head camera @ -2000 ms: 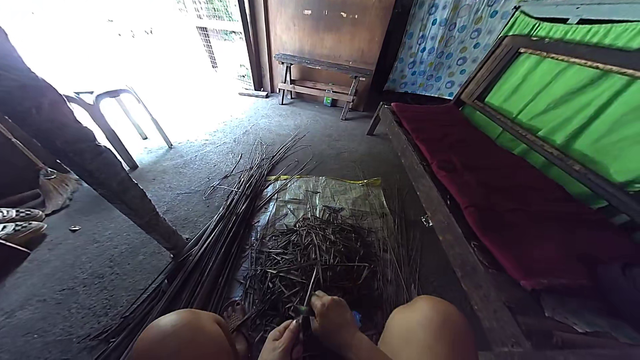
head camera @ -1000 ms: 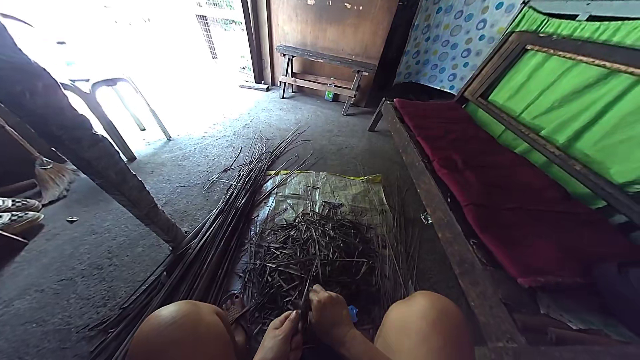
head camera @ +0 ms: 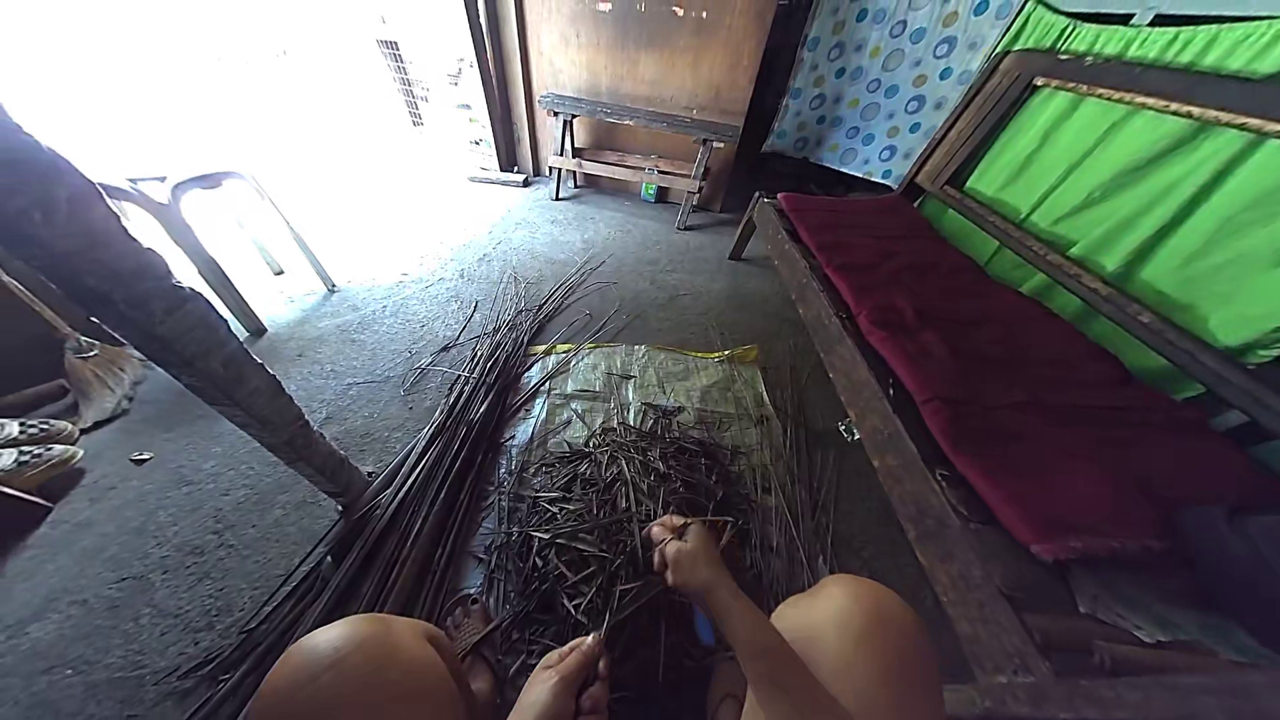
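Low between my knees, my left hand [head camera: 568, 680] pinches the end of a thin dry strip [head camera: 608, 615]. Farther forward and to the right, my right hand [head camera: 684, 550] is closed on a thin piece whose light end sticks out to the right; whether it also grips a blade is hidden. Both hands are over a heap of short dark dry leaf pieces [head camera: 630, 470], which lies on a translucent woven plastic sack [head camera: 640, 375] with a yellow edge. Left of the sack lies a bundle of long dark dry stalks [head camera: 440, 480]. A blue object [head camera: 704, 626] shows beside my right forearm.
A wooden bench with a dark red cushion [head camera: 990, 400] runs along the right. A slanted rough post [head camera: 250, 400] stands at left, near a broom [head camera: 98, 375], checkered shoes [head camera: 35, 450] and a plastic chair [head camera: 215, 250]. A small wooden bench [head camera: 640, 120] stands by the far wall.
My hands were close together over the heap; now they are apart, the right farther forward and the left lower. The dark tool-like piece seen between them earlier no longer shows clearly.
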